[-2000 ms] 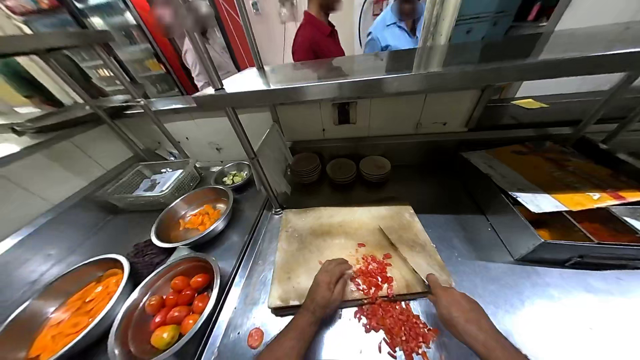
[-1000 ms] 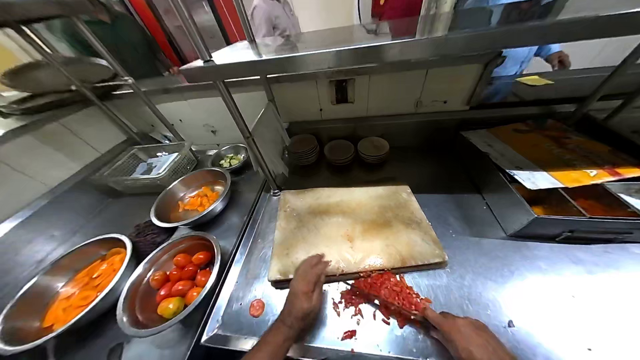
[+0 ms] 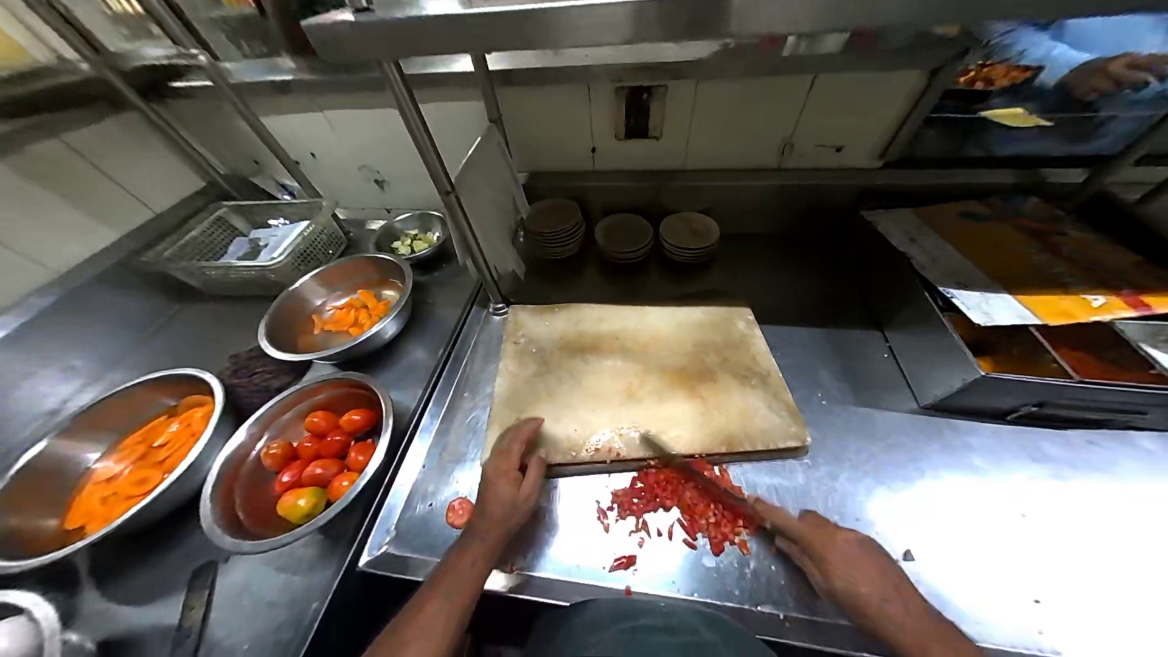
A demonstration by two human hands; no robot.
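My right hand (image 3: 821,552) grips the handle of a kitchen knife (image 3: 698,476), whose blade slants over a heap of chopped tomato (image 3: 671,506) on the steel counter and reaches the near edge of a worn cutting board (image 3: 639,374). My left hand (image 3: 513,470) rests at the board's near left corner, fingers apart, holding nothing. Wet bits of tomato lie on the board near the blade tip. A cut tomato end (image 3: 459,513) is on the steel left of my left hand. Whole tomatoes (image 3: 321,461) sit in a steel bowl to the left.
More steel bowls hold sliced carrots (image 3: 141,465), orange pieces (image 3: 351,315) and pale green pieces (image 3: 415,242). Behind them is a plastic basket (image 3: 274,260). Stacked small dishes (image 3: 624,237) stand behind the board. A shelf post (image 3: 447,187) rises at its back left. Food trays (image 3: 1022,351) are at right.
The chopped tomato that lay partly on the board two seconds ago is now heaped on the steel before it. My right hand and the knife have moved toward the board's near edge.
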